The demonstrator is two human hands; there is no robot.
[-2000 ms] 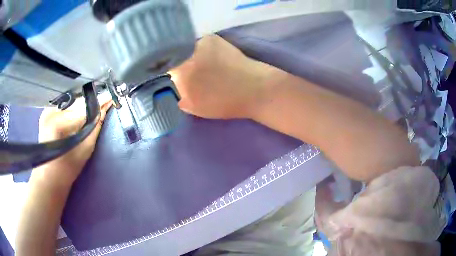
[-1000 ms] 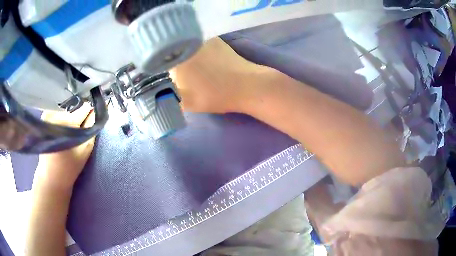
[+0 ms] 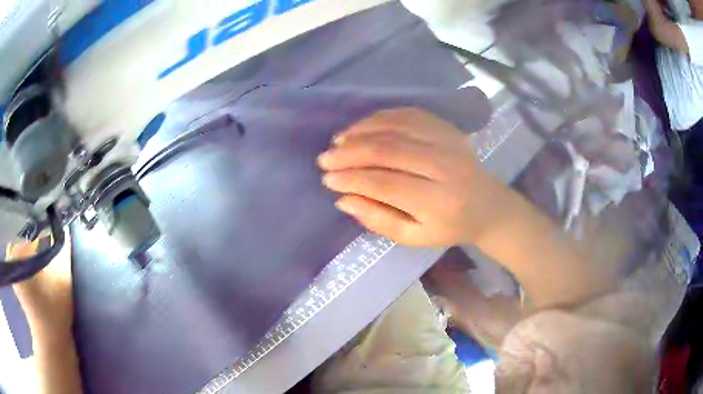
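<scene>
A large purple-blue cloth panel (image 3: 223,208) lies under the sewing machine head (image 3: 154,69) and spreads to the table's front edge. My right hand (image 3: 408,181) is over the panel's right part, palm down, fingers together and slightly curled, well right of the needle area; nothing shows in it. My left hand (image 3: 42,265) is at the far left beside the machine's metal parts, on the panel's left edge; its fingertips are partly hidden behind a dark curved guard (image 3: 35,265). A ribbed grey knob (image 3: 131,219) with a blue band stands between the hands.
The white table edge carries a printed measuring scale (image 3: 308,308). Pale and purple scraps (image 3: 593,154) are heaped at the right. My lap in light cloth (image 3: 393,346) shows below the edge. Part of another person (image 3: 678,35) shows at the top right.
My right hand has left the machine's needle area and moved right and towards the table edge. The view has turned right, so the machine parts and my left hand sit further left.
</scene>
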